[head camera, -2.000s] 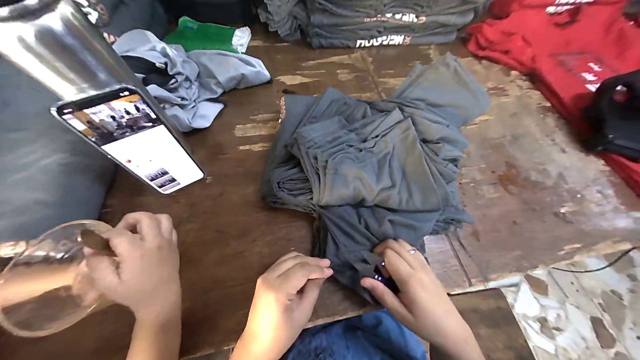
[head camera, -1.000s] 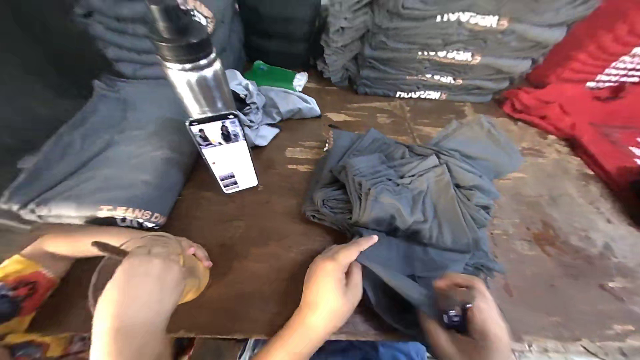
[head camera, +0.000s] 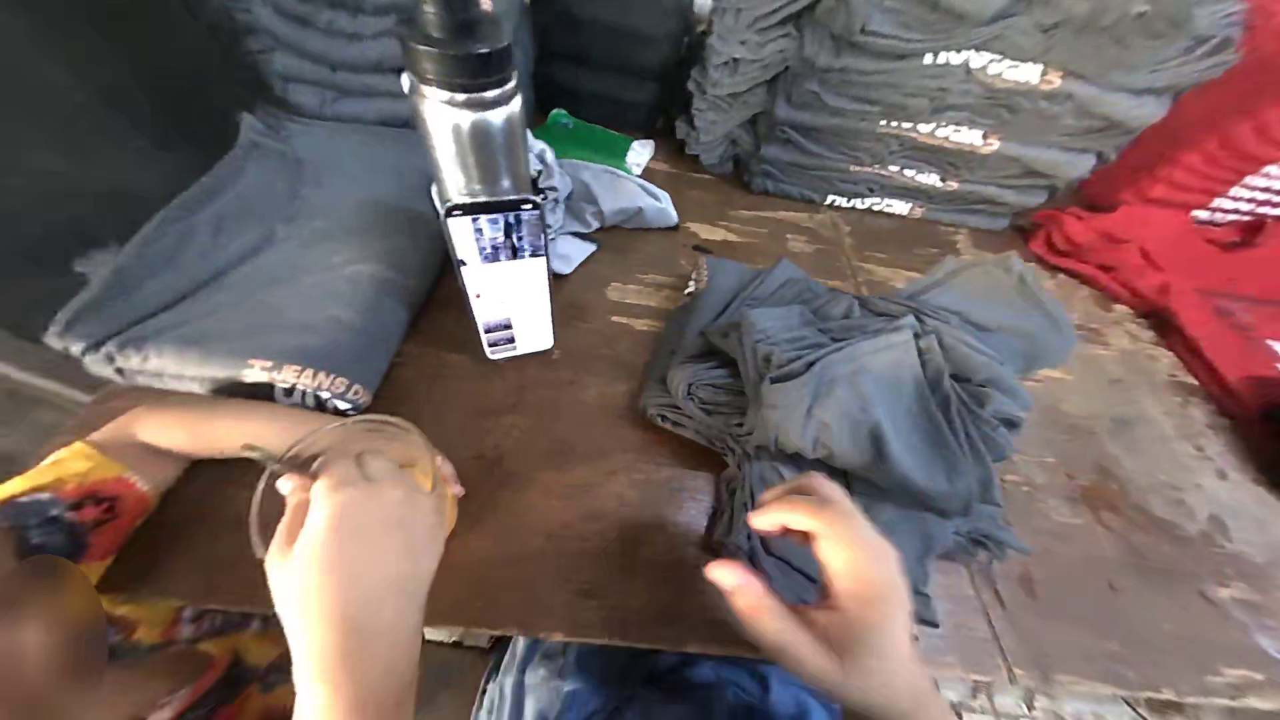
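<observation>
My right hand (head camera: 835, 590) is over the near edge of a crumpled pile of grey fabric (head camera: 850, 390), thumb and fingers curved apart, with nothing visible between them. Whether it touches the cloth is unclear, and its palm is partly hidden. My left hand is out of view. The fabric lies in loose folds on the wooden table (head camera: 590, 520), one part hanging toward the near edge.
At left, another person's hand (head camera: 360, 560) is over a clear bowl (head camera: 262, 500). A phone (head camera: 505, 290) leans on a steel bottle (head camera: 470, 140). Folded grey garments (head camera: 270, 250), stacked grey shirts (head camera: 950, 120), red garments (head camera: 1200, 270) and green cloth (head camera: 590, 142) surround the work area.
My left hand has left the view from beside the grey fabric. The small dark tool held in my right hand earlier no longer shows, and that hand's fingers have spread.
</observation>
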